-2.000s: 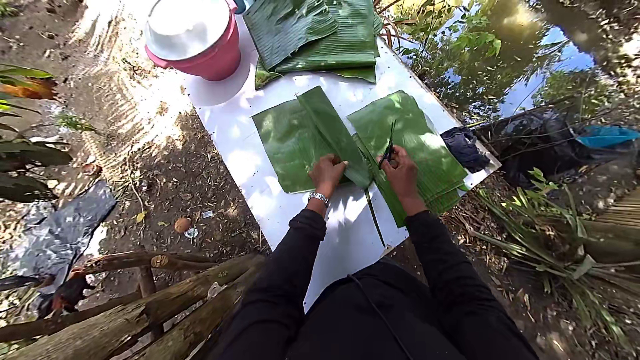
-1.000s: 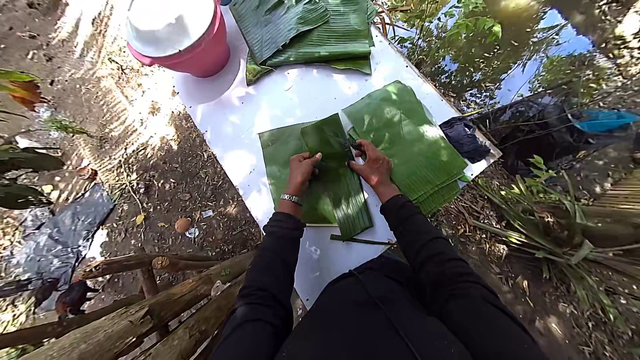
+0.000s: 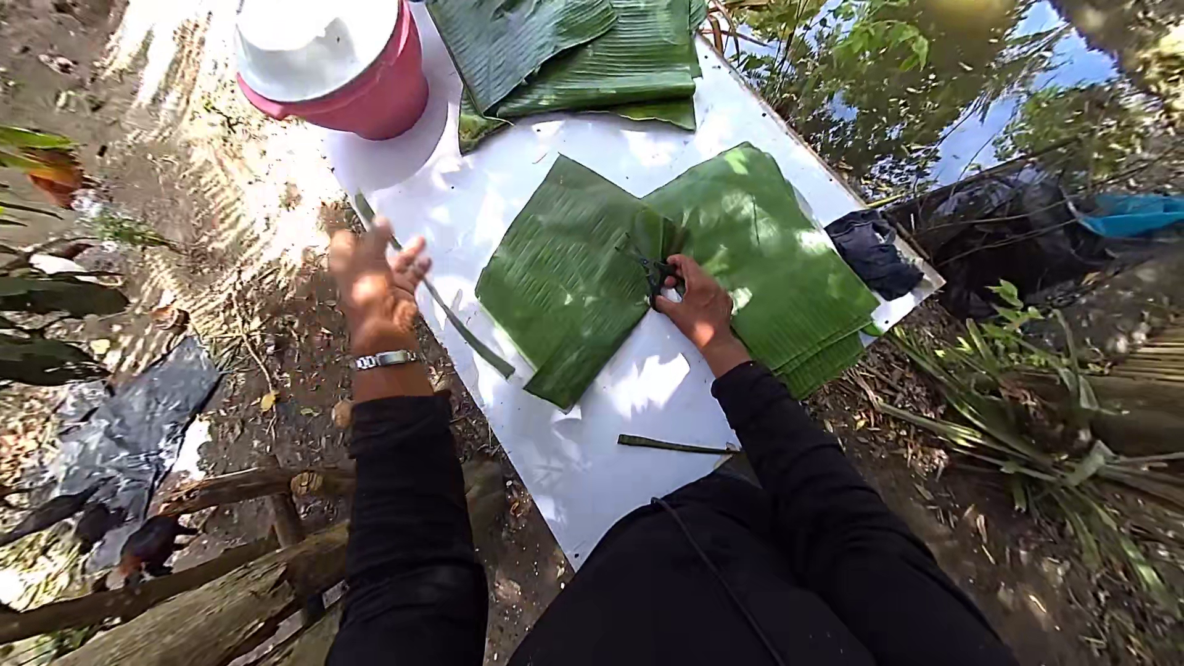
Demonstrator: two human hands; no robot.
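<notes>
My left hand (image 3: 377,277), wearing a metal-banded wristwatch, is spread beyond the left edge of the white table (image 3: 592,490). A narrow green leaf strip (image 3: 467,335) is in the air beside it; whether the fingers touch it I cannot tell. My right hand (image 3: 694,301) holds black-handled scissors (image 3: 657,276) over the inner corner of a cut banana leaf piece (image 3: 564,268). A stack of trimmed leaf pieces (image 3: 768,259) lies to the right of it. Another thin strip (image 3: 675,445) rests on the table near my waist.
A pink bucket (image 3: 388,97) with a white top stands at the table's far left. Larger folded leaves (image 3: 601,79) lie at the far side. A dark cloth (image 3: 872,252) sits on the right corner. Wooden poles (image 3: 203,592) are at lower left, and chickens (image 3: 153,548) near them.
My left hand has let go of the leaf piece and moved left, off the table. The scissors stay in my right hand. The leaf piece now lies flat beside the stack.
</notes>
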